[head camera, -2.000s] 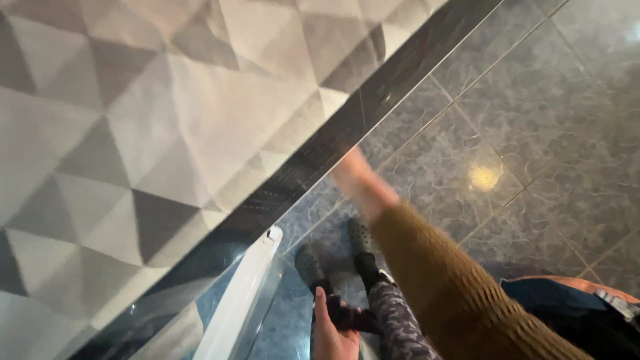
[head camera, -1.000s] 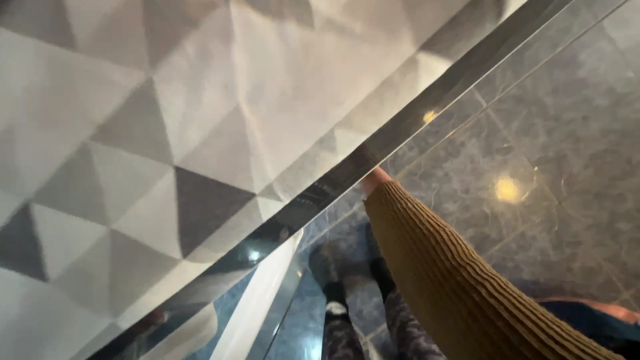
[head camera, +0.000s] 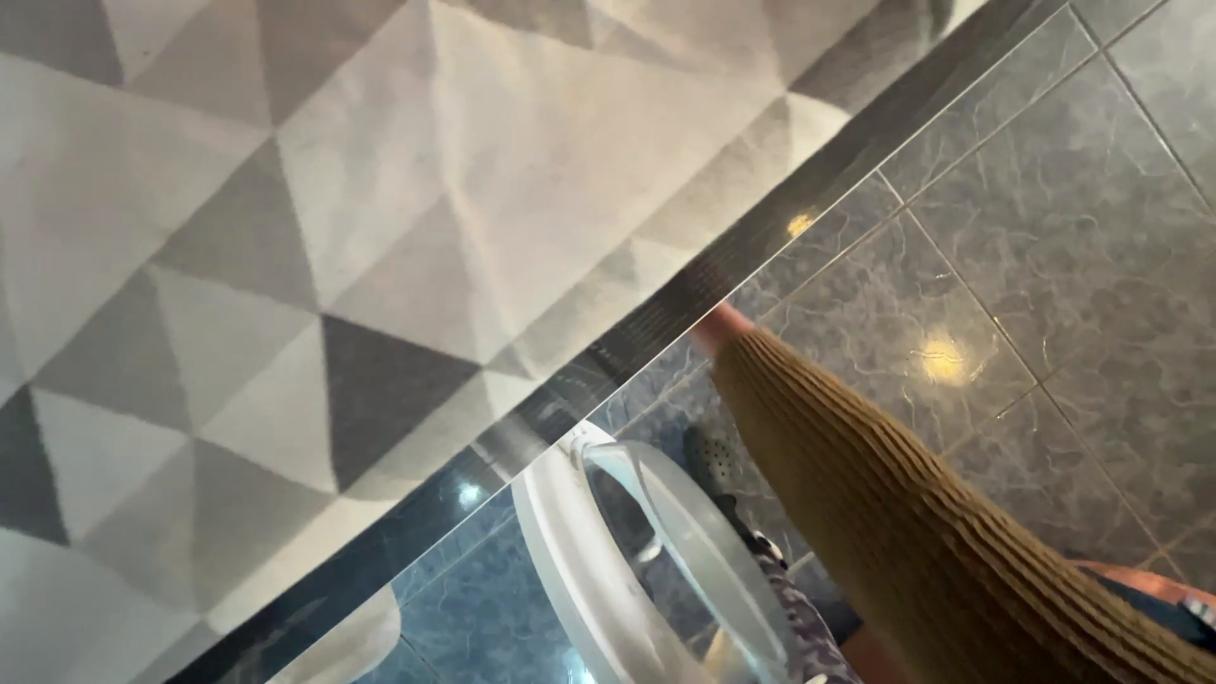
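Observation:
My right arm, in a brown ribbed sleeve (head camera: 883, 475), reaches up from the lower right. Only the wrist of my right hand (head camera: 724, 330) shows at the glossy dark edge (head camera: 655, 313) of a surface under a grey and white triangle-patterned cloth (head camera: 380, 237); the fingers are hidden beyond that edge. Below the edge stands a white round door frame with a clear bowl-shaped door (head camera: 703, 560), which looks like a front-loading washing machine's door, swung out. Some skin shows low beside my sleeve, but my left hand cannot be made out.
Dark glossy floor tiles (head camera: 1092, 285) with light lines lie at the right. A perforated shoe (head camera: 708, 456) and a patterned trouser leg (head camera: 812, 617) are beside the round door. A white rounded object (head camera: 356, 636) shows at the lower left, and a dark blue item (head camera: 1140, 608) at the lower right.
My right hand has gone from view past the dark edge, leaving the wrist. My left hand, seen low in the earliest frame near a dark object, no longer shows. The white door has turned, showing its round face.

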